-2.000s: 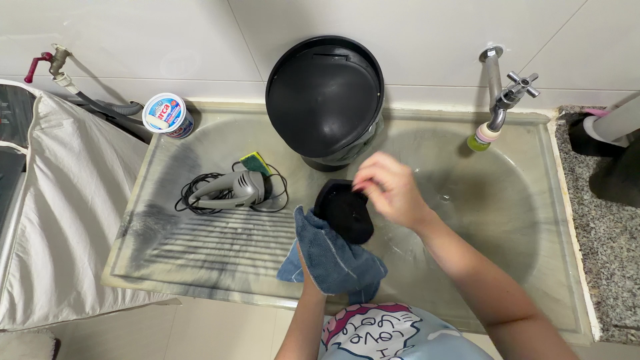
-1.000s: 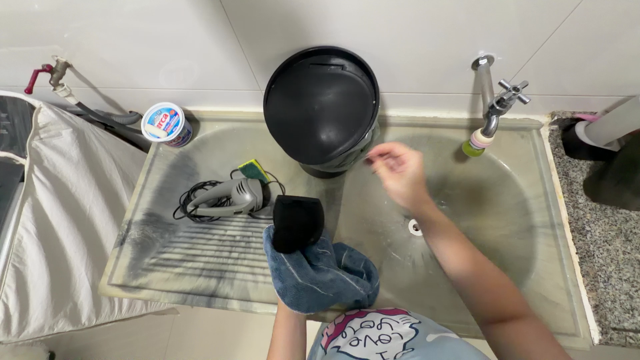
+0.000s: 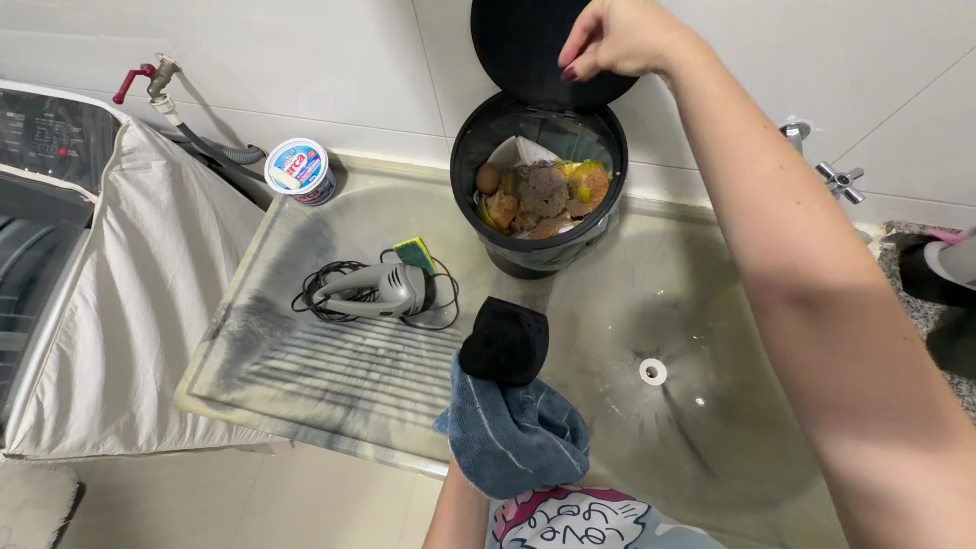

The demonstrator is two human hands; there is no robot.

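Observation:
My left hand is hidden under a blue cloth [image 3: 515, 442]; on or in the cloth rests a black plastic cup-like part [image 3: 505, 341], seemingly held through it. My right hand [image 3: 602, 46] is raised in front of the black lid [image 3: 526, 61], fingertips pinched together; whether something small is between them cannot be made out. Below it stands a black trash bin [image 3: 462, 171], its lid up and a clear bag lining it. Food scraps, a brown egg or eggshell [image 3: 488, 178] and a grey clump of dust [image 3: 543, 191] lie inside.
A grey handheld vacuum body [image 3: 381, 291] with a coiled black cord lies on the ribbed drainboard, beside a yellow-green sponge [image 3: 414, 255]. A labelled tub [image 3: 299, 169] stands at the back left corner. Right are the basin drain [image 3: 653, 372] and the wall tap [image 3: 840, 181]. A covered washing machine [image 3: 130, 305] stands left.
The bin's lid was down in both earlier frames and is now up, showing the contents. My right hand has moved up from beside the bin to the lid.

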